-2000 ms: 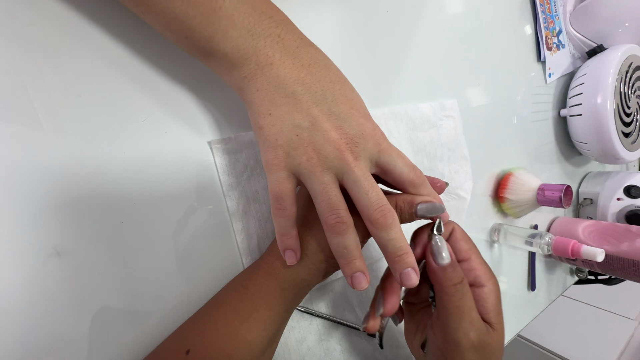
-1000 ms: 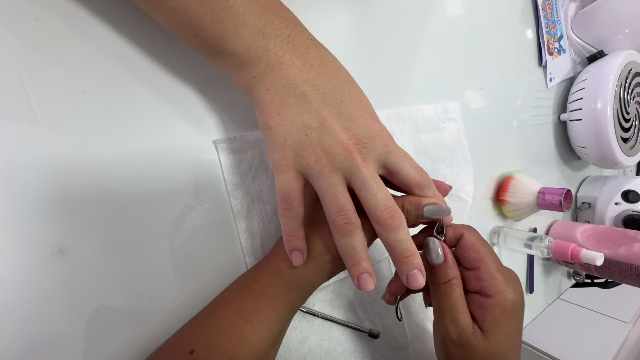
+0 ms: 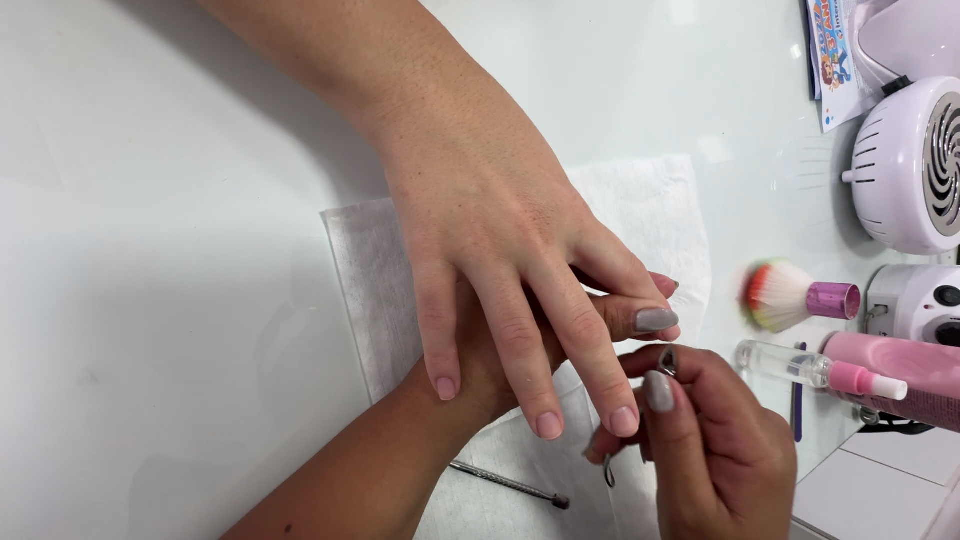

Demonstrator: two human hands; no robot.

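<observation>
Another person's hand (image 3: 495,210) reaches in from the top, palm down, fingers spread. Beneath it lies my left hand (image 3: 626,319), with its grey-nailed thumb on top of that person's thumb and a fingertip on the far side, so the thumb is pinched. At the lower right, my right hand (image 3: 705,435) holds small metal cuticle nippers (image 3: 667,360); the tip shows between thumb and index finger, and a curved handle end sticks out below. The nippers' tip is just below the held thumb, apart from it. Most of my left palm is hidden.
A white disposable towel (image 3: 645,202) lies under the hands, with a metal cuticle pusher (image 3: 510,481) on it. To the right are a dust brush (image 3: 795,296), a clear spray bottle (image 3: 795,365), a pink bottle (image 3: 900,367), a purple stick (image 3: 798,397) and a round white device (image 3: 889,165).
My right hand with the nippers has moved a little down and away from the held thumb, and its tip has turned. The left hand keeps its hold.
</observation>
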